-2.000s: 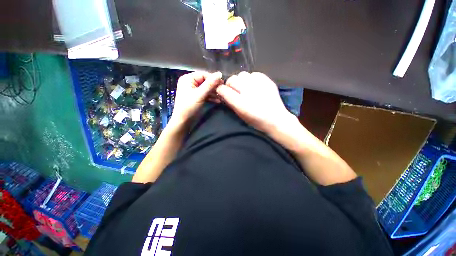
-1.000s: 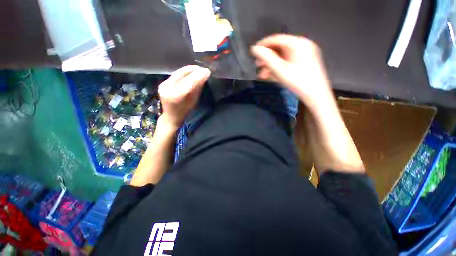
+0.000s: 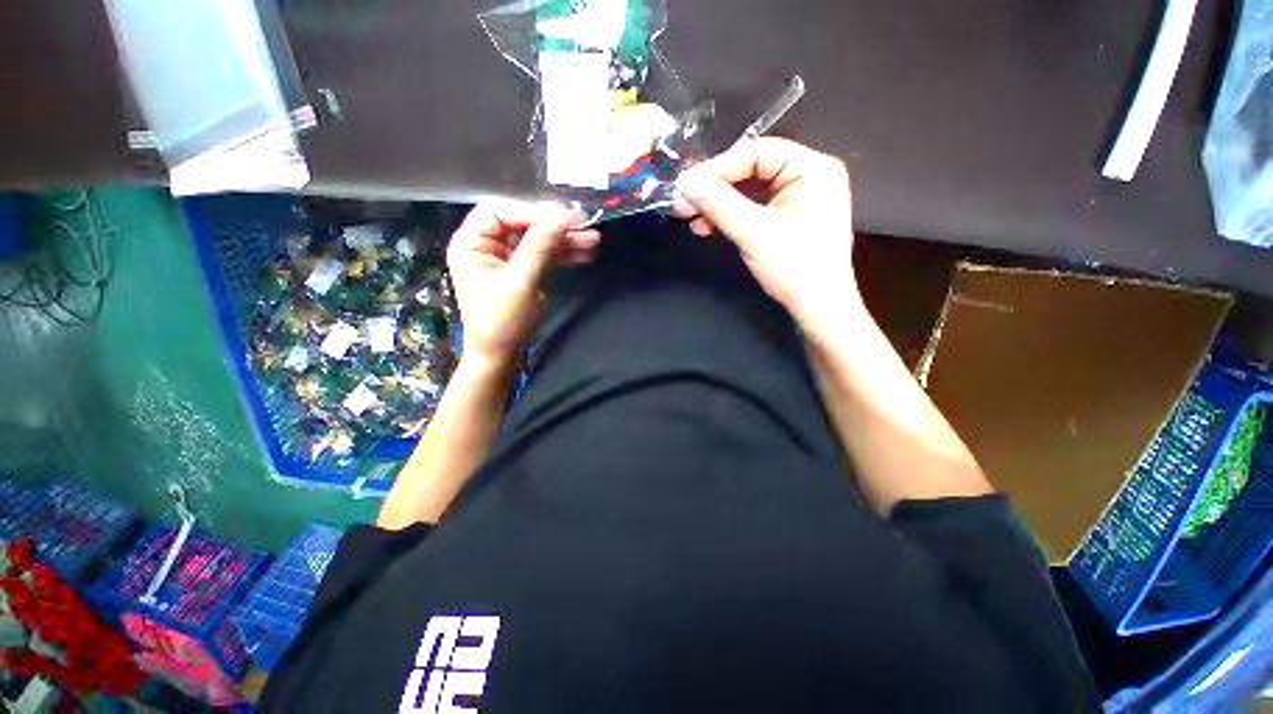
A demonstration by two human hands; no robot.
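A plush doll (image 3: 631, 63) with green top and blue, red and yellow parts lies inside a clear poly bag (image 3: 514, 39) at the table's near edge. A white hang tag (image 3: 577, 123) lies over the doll. My left hand (image 3: 511, 265) pinches the bag's near edge at its left. My right hand (image 3: 776, 209) pinches the same edge at its right. A thin clear strip (image 3: 776, 106) sticks up beyond my right fingers; whether it is attached to the bag I cannot tell.
A stack of empty poly bags (image 3: 217, 98) lies at the table's left edge. A blue crate (image 3: 254, 398) of bagged dolls stands below left. A cardboard box (image 3: 1068, 405) stands right of my lap. A white strip (image 3: 1153, 95) and a bluish plastic bag (image 3: 1249, 147) lie at right.
My right hand has come back down from above the table to the bag's near edge. My left hand has shifted slightly. The bag's near edge is now held between both hands, and the clear strip shows.
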